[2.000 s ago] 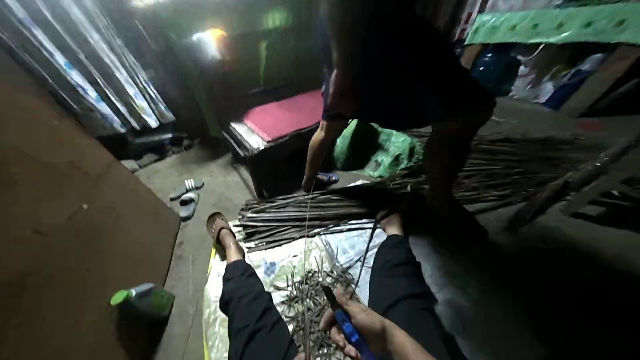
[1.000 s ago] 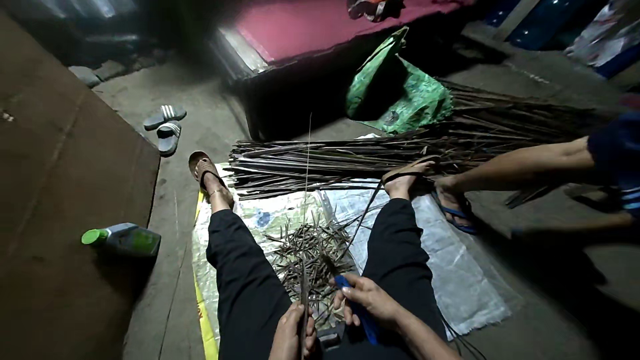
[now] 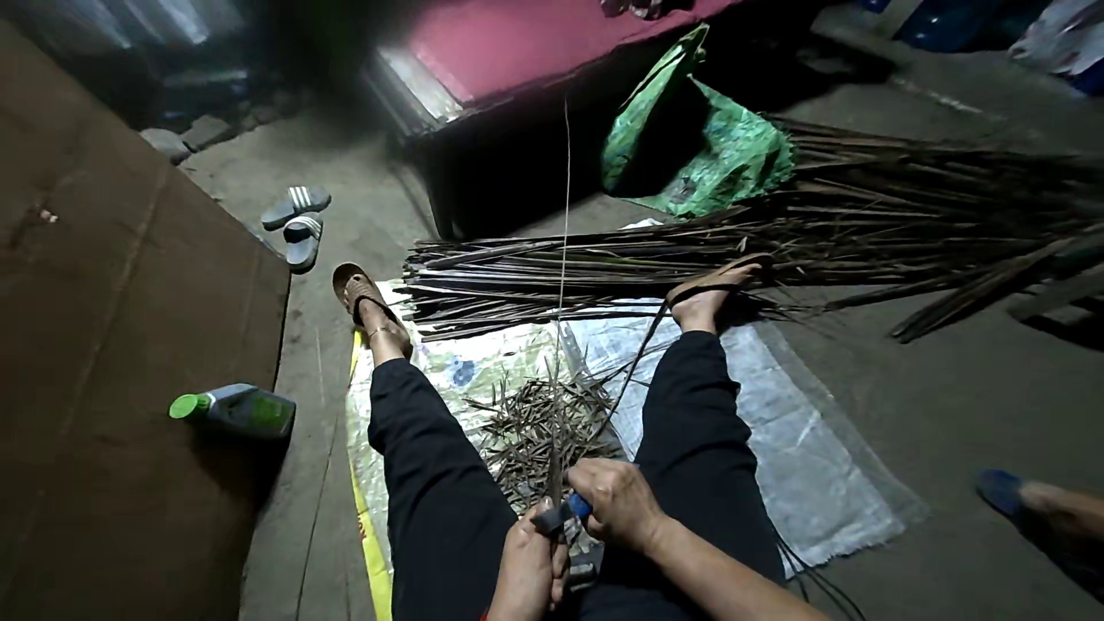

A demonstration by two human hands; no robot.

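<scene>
My left hand (image 3: 528, 561) grips the lower end of a long thin palm leaf midrib (image 3: 565, 233), which points up and away from me. My right hand (image 3: 619, 504) is closed around the blue handle of a knife (image 3: 552, 517); its blade lies across the strip, right at my left fingers. Below and beyond the hands, a heap of short leaf scraps (image 3: 539, 423) lies between my legs on flattened plastic sacks (image 3: 802, 448). Past the heap, a large bundle of long dry palm leaf strips (image 3: 535, 276) stretches to the right, with my right foot against it.
A green plastic sack (image 3: 742, 155) lies behind the bundle, beside a low bench with a pink top (image 3: 509, 43). At left are a pair of slides (image 3: 302, 237), a bottle with a green cap (image 3: 246, 412) and a brown panel (image 3: 129, 328). Another person's foot (image 3: 1022, 498) is at right.
The other person, bent over the bundle two seconds ago, has moved right, leaving only a foot and lower leg in view. My hands have come together at the strip. The view has tilted down.
</scene>
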